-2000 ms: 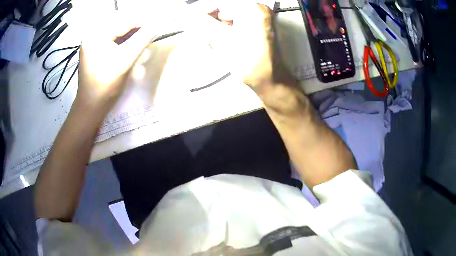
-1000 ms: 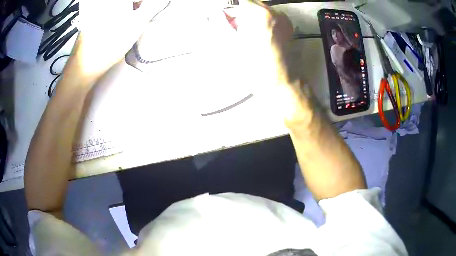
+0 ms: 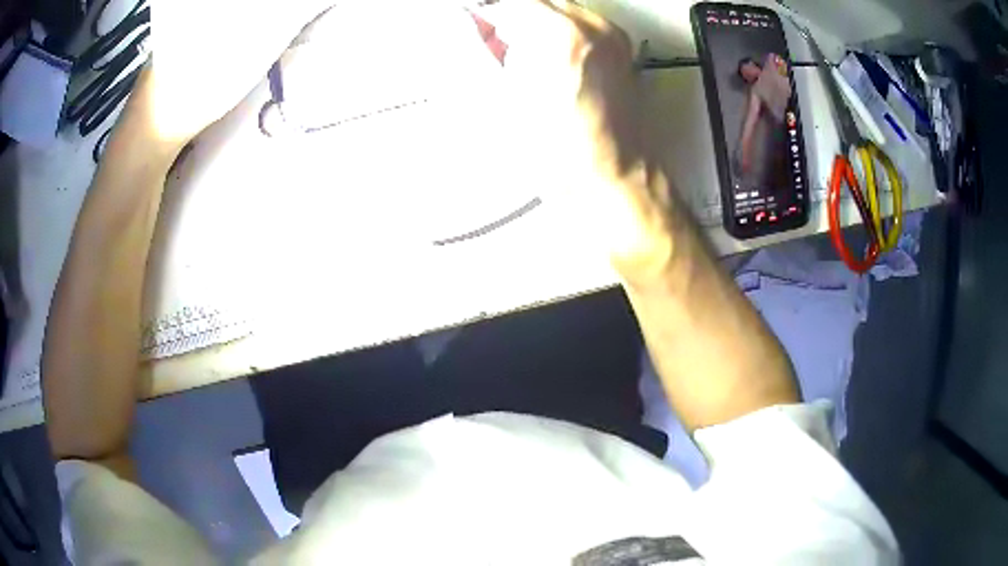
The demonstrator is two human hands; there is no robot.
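Observation:
My left hand (image 3: 210, 72) is at the top left of the table, washed out by glare; its fingers cannot be made out. My right hand (image 3: 564, 88) is at the top centre, its fingers also lost in glare. A thin black cord (image 3: 274, 88) curves beside my left hand, with a small loop at its lower end. A faint thin dark line (image 3: 365, 115) runs right from it on the white surface. A short dark strip (image 3: 489, 226) lies on the table between my forearms, touched by neither hand.
A smartphone (image 3: 756, 133) showing a video lies at the right. Scissors with red and yellow handles (image 3: 865, 210) lie beside it, with pens (image 3: 873, 100) behind. Black cords (image 3: 105, 77) lie at the left edge. Pale cloth or paper (image 3: 807, 321) is below the table at right.
Compared with two seconds ago, my left hand is further left and the looped cord shows beside it. The strip, phone and scissors sit lower in view than at first.

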